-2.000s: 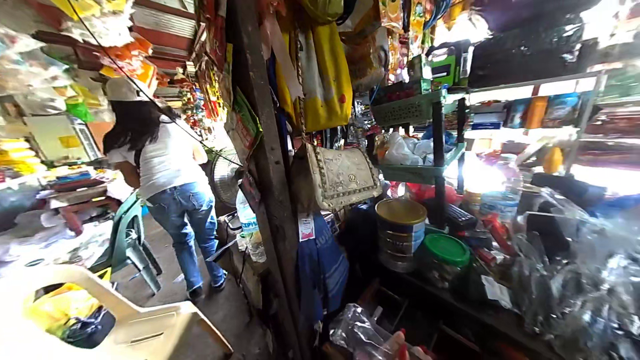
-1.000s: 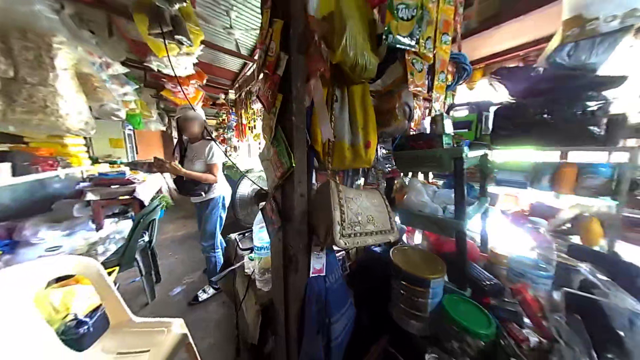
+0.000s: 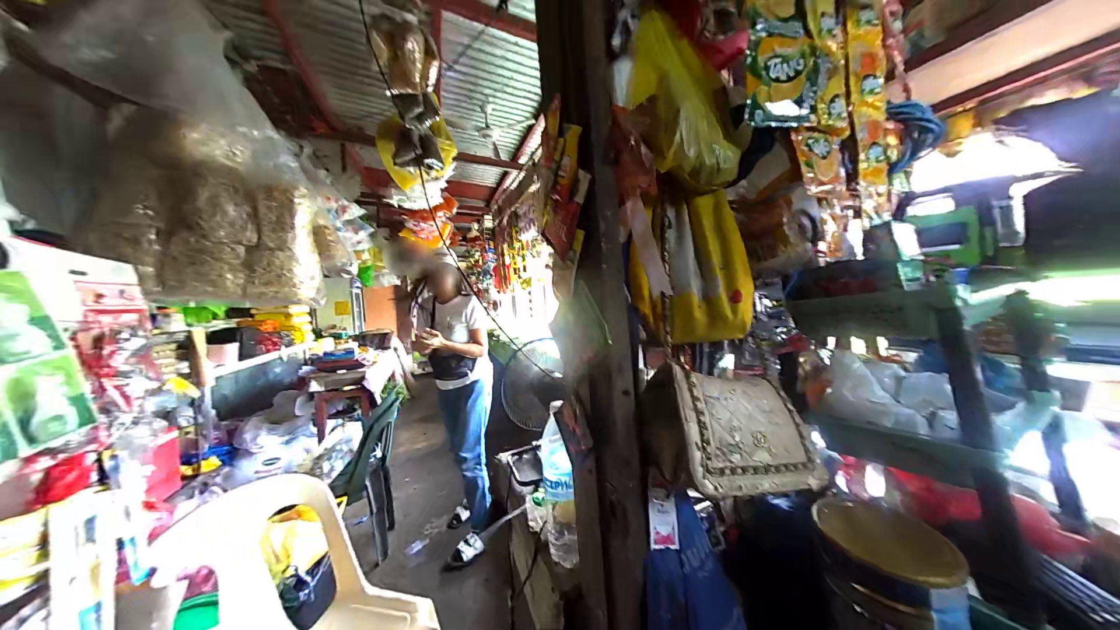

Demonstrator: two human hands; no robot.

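Neither my left hand nor my right hand shows in the head view. A cream studded handbag (image 3: 748, 433) hangs by its chain beside a dark wooden post (image 3: 612, 350). Above the bag hangs a yellow cloth bag (image 3: 717, 271), with a yellow plastic bag (image 3: 687, 105) over it. Below is a blue cloth item (image 3: 691, 569) with a tag. A large round tin (image 3: 891, 542) with a gold-coloured lid stands at the lower right. Tang drink sachets (image 3: 781, 66) hang in strips at the upper right.
A cream plastic chair (image 3: 254, 516) is at the lower left, a green chair (image 3: 376, 455) behind it. A person (image 3: 459, 350) stands in the aisle near an electric fan (image 3: 532, 385). Green shelving (image 3: 910, 446) holds plastic bags at right. Large packed bags (image 3: 210, 210) hang at upper left.
The person in the aisle had their back turned two seconds ago and now faces this way, hands together at the chest. The view has swung left and up.
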